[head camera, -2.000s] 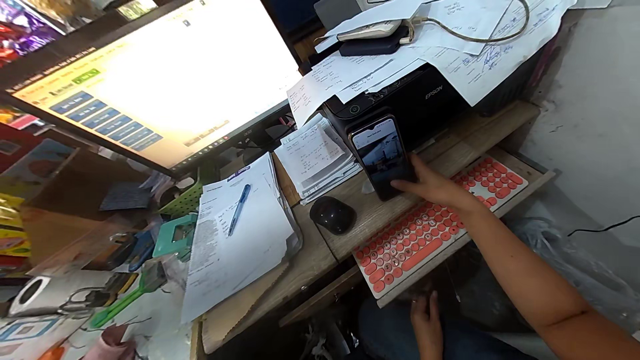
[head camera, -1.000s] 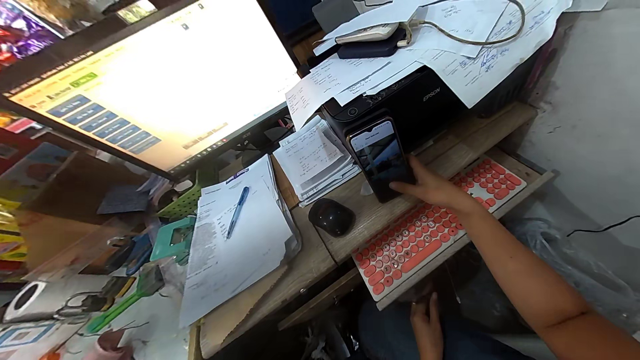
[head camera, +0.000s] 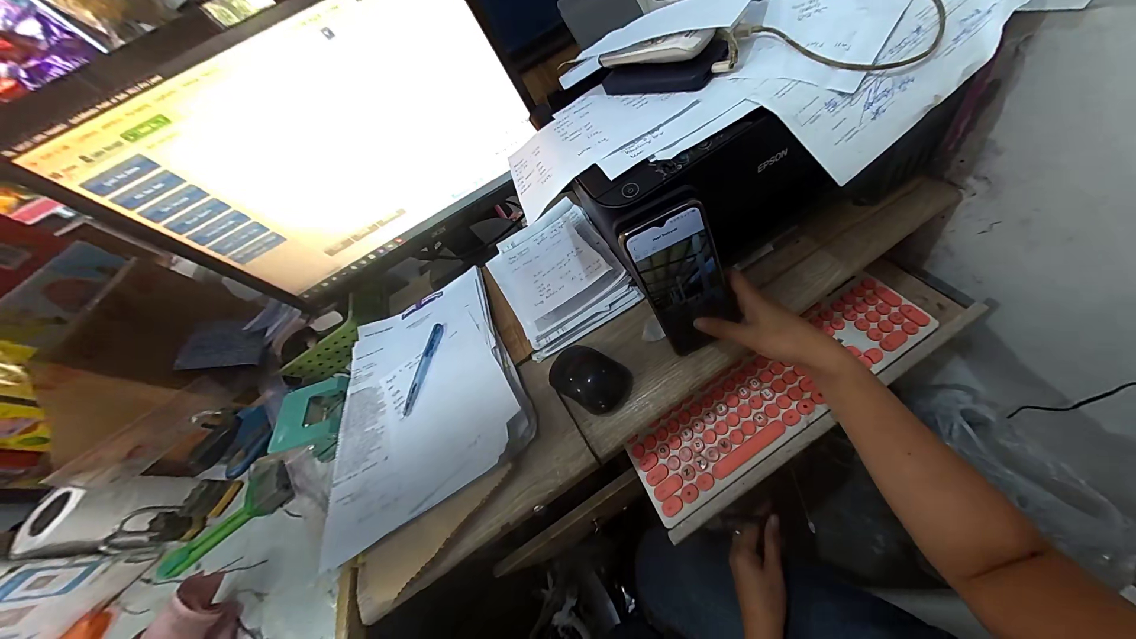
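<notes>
My right hand (head camera: 763, 328) holds a dark smartphone (head camera: 679, 275) by its lower right edge, the thumb over the lower part of the lit screen. The phone is upright, tilted a little, in front of a black Epson printer (head camera: 763, 191). Beneath my right wrist lies a keyboard (head camera: 737, 426) with coral round keys on a pull-out tray. Low in the view, my left hand (head camera: 759, 564) rests near my lap; its fingers point up and are partly in shadow, and whether it holds anything is unclear. A black computer mouse (head camera: 591, 379) sits on the wooden desk left of the phone.
A lit monitor (head camera: 293, 133) stands at upper left. Papers with a blue pen (head camera: 423, 368) and a stack of handwritten slips (head camera: 564, 275) lie on the desk. More papers and a cable (head camera: 852, 64) cover the printer. A green-handled tool (head camera: 213, 537) lies at lower left.
</notes>
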